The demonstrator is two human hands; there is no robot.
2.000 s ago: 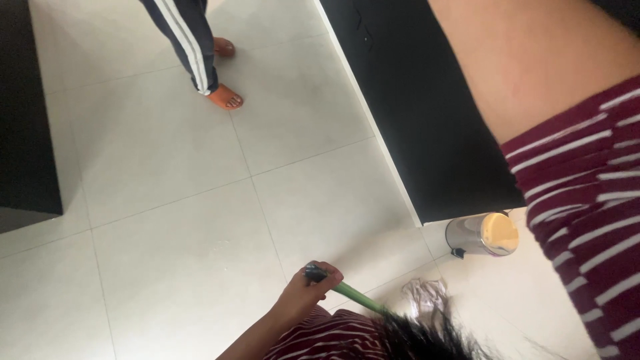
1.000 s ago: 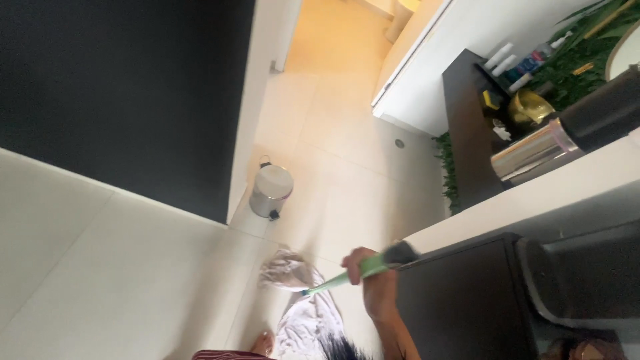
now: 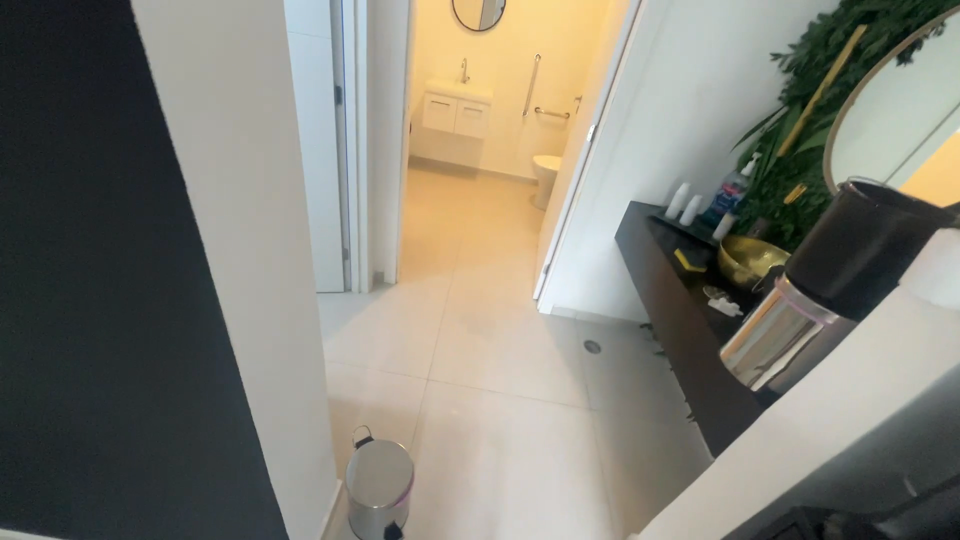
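Neither my left hand nor my right hand shows in the head view now, and the green-handled tool and the pale cloth are out of the picture too. A metal pedal bin (image 3: 380,487) with its lid down stands on the tiled floor at the lower left, close to the wall's corner. On the dark counter (image 3: 660,300) at the right are a gold basin (image 3: 752,260), a yellow sponge (image 3: 689,260), a pump bottle (image 3: 731,191) and small white bottles (image 3: 678,201). A black inner bucket and a shiny metal cylinder (image 3: 784,330) rest at the counter's near end.
White and black wall surfaces (image 3: 217,225) border the left side. An open doorway leads to a warm-lit bathroom with a wall vanity (image 3: 456,112) and a toilet (image 3: 547,176). A floor drain (image 3: 592,346) lies near the counter. A round mirror (image 3: 892,112) hangs among greenery at the right.
The view has swung up towards the bathroom. The hand gripping the green-handled tool and the cloth on the floor, both visible one second ago, have left the view.
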